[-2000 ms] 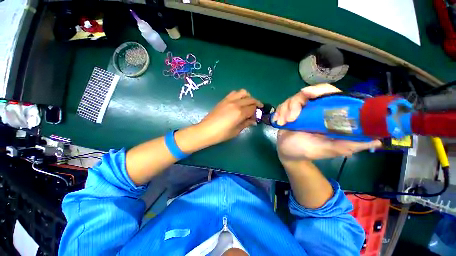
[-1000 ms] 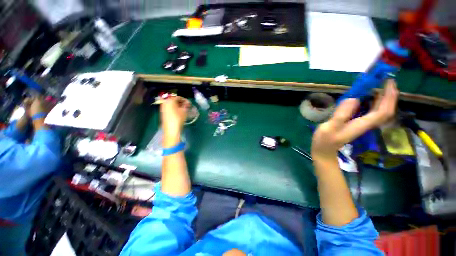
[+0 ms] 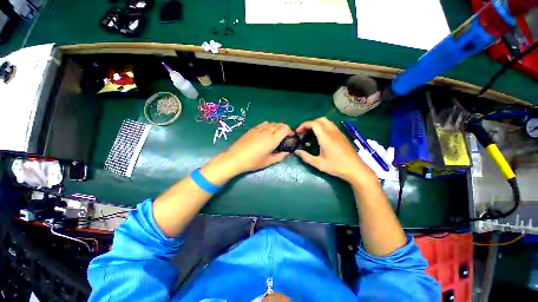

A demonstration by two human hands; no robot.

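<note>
My left hand grips a small black device in its fingertips over the middle of the green mat. My right hand grips a second black piece, probably a housing part, close against the device; whether the two are joined cannot be told. The fingers hide parts of both. The blue electric screwdriver hangs slanted at the upper right, out of my hands.
A round dish of screws, a white bottle, a wire tangle and a label sheet lie left. A pale roll, a blue pen on tissue and a blue box stand right. A shelf edge runs behind.
The screwdriver has left my right hand and hangs back at the upper right. My left hand has returned from near the screw dish. Both hands now hold the black pieces that lay on the mat.
</note>
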